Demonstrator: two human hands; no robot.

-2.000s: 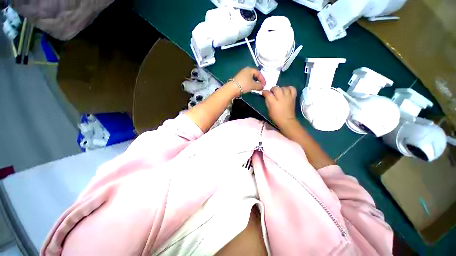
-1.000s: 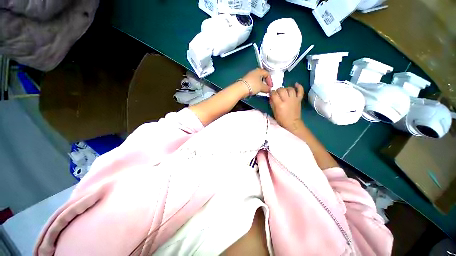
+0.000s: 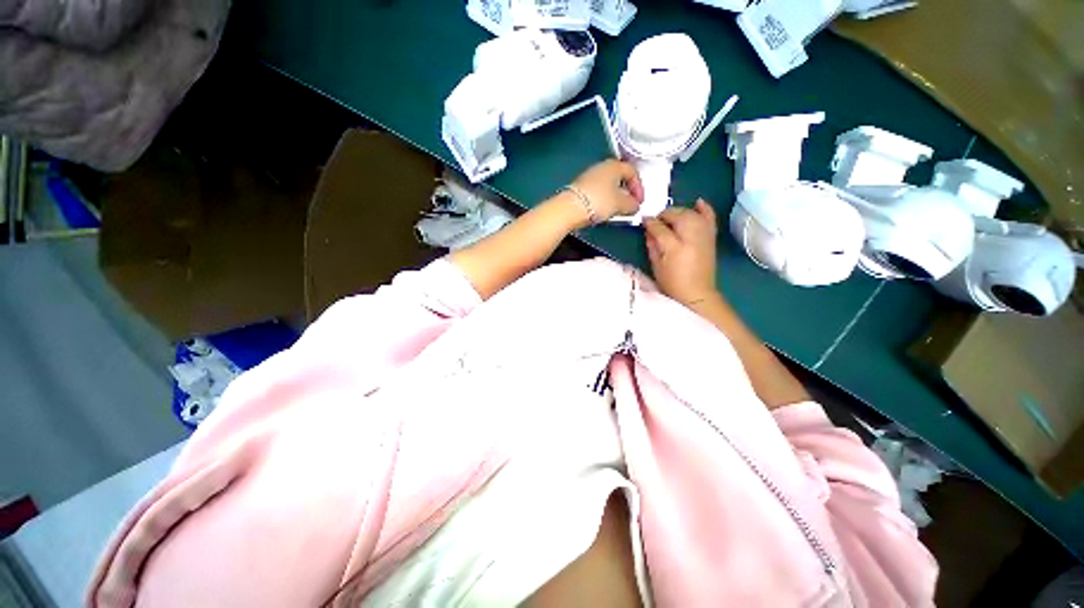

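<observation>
A white security camera (image 3: 661, 97) lies on the green bench mat in front of me, its round head away from me and its neck and bracket towards me. Its two thin antennas angle out beside the head. My left hand (image 3: 615, 190) is closed around the left side of the neck near the bracket. My right hand (image 3: 681, 244) is at the bracket's right end, fingers bent, thumb and forefinger near its edge. Whether a small part is between the right fingertips is too small to tell.
Several more white cameras stand to the right (image 3: 798, 233) and at the upper left (image 3: 533, 78). A brown carton tray (image 3: 1010, 368) with a teal stick is at the right. Brown cardboard lies at the upper right. A blue bin (image 3: 244, 346) is on the floor. Part of another person shows at the upper left.
Since the oldest frame the view has shifted slightly. My left hand stays at the neck. My right hand's fingers have drawn slightly back from the bracket.
</observation>
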